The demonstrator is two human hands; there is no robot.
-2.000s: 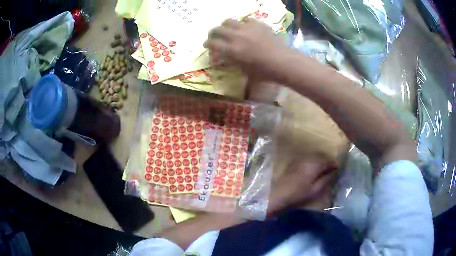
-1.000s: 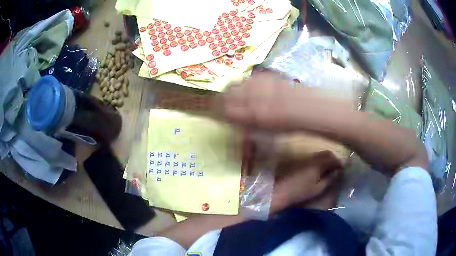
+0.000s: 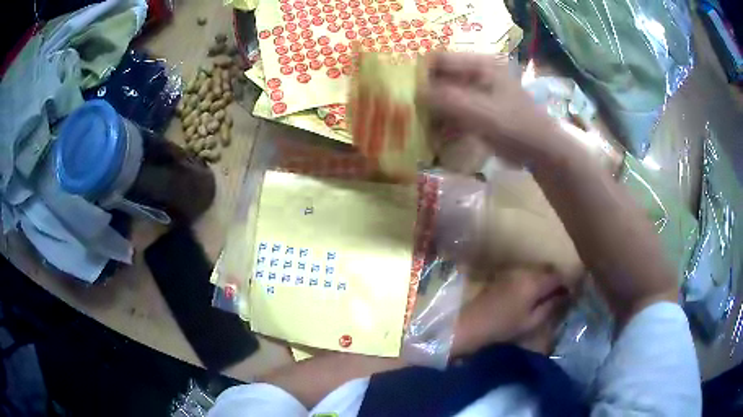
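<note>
My right hand [image 3: 472, 98], blurred, holds a small yellow sticker sheet [image 3: 381, 114] with red-orange dots, raised over the lower edge of the sticker sheet stack [image 3: 358, 32]. Below, a yellow sheet with blue marks [image 3: 326, 318] and one red sticker near its bottom edge lies on the small clear bag [image 3: 436, 326]. Red-dotted sheets show beside it in the bag. My left forearm crosses along the bottom. My left hand [image 3: 529, 301] rests low at right, curled and blurred; whether it holds anything is hidden.
A blue-lidded jar [image 3: 90, 151] stands at left beside light green cloth [image 3: 41, 195]. A flat black rectangle [image 3: 200, 301] and peanuts [image 3: 208, 114] lie near it. Shiny clear bags with green garments [image 3: 611, 65] lie at upper right, more along the right side.
The blue-marked sheet has come onto the bag since the earliest frame. My right hand has since moved up toward the stack, now with a small sheet in it. My left hand has barely moved.
</note>
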